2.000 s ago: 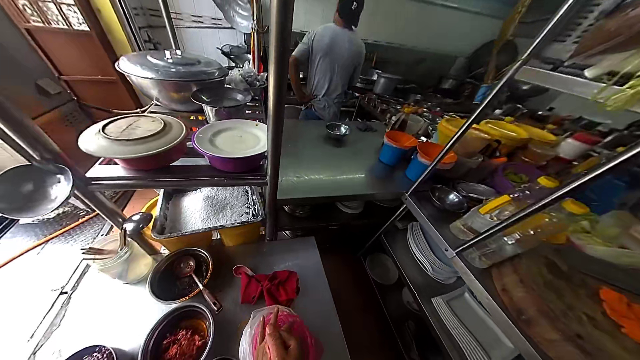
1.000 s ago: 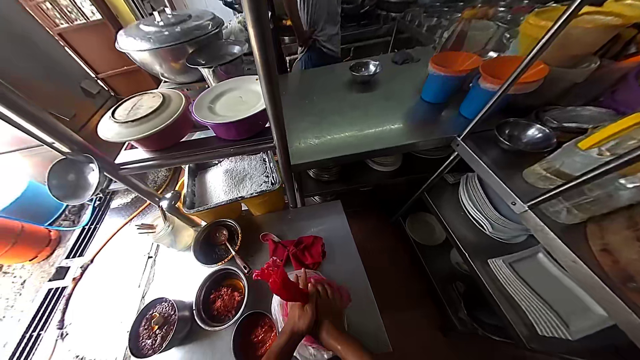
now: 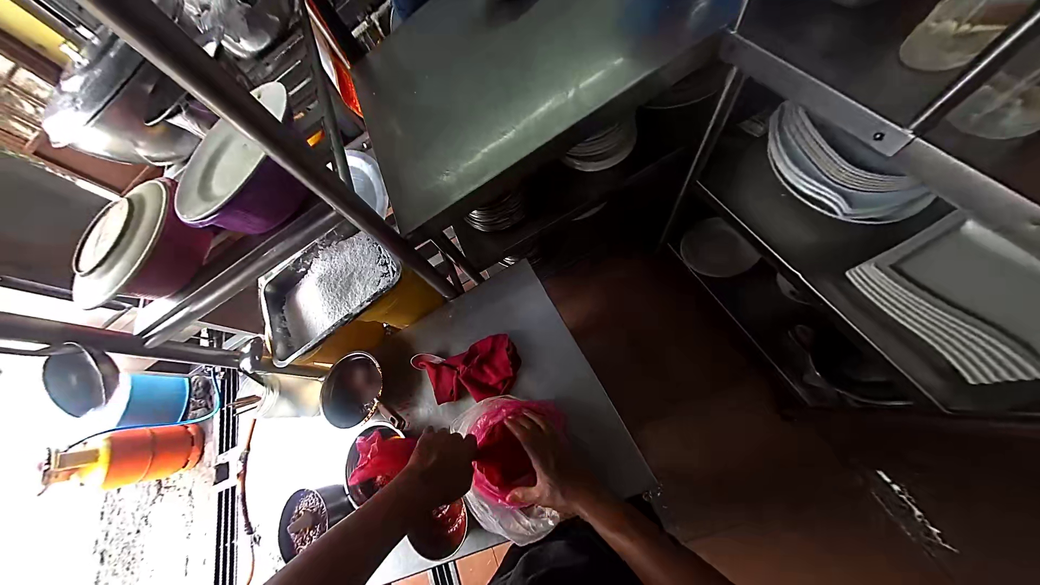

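Observation:
My left hand (image 3: 441, 465) is closed on a red plastic bag (image 3: 380, 457), part of which sticks out to its left over the pots. My right hand (image 3: 546, 463) curves round the open rim of a pink and clear plastic bag (image 3: 520, 520), its thumb and fingers gripping the edge; the bag's inside looks deep red. Both hands are side by side at the near part of a steel table (image 3: 561, 357). A knotted red cloth (image 3: 479, 370) lies just beyond the bag. Beside my left hand stand a bowl of red sauce (image 3: 439, 528) and a pot of dark food (image 3: 307, 520).
A pan (image 3: 352, 390) with a ladle stands at the table's left side. Behind it is a tray of white granules (image 3: 337, 284). Metal shelf posts cross the upper left. Stacked white plates (image 3: 845, 175) fill a rack at right. An orange gas cylinder (image 3: 154, 455) is at far left.
The red bag was upright above both hands a second ago; now it sticks out leftward from my left hand. My hands have moved apart, and my right hand is at the pink bag's opening. The view has tilted.

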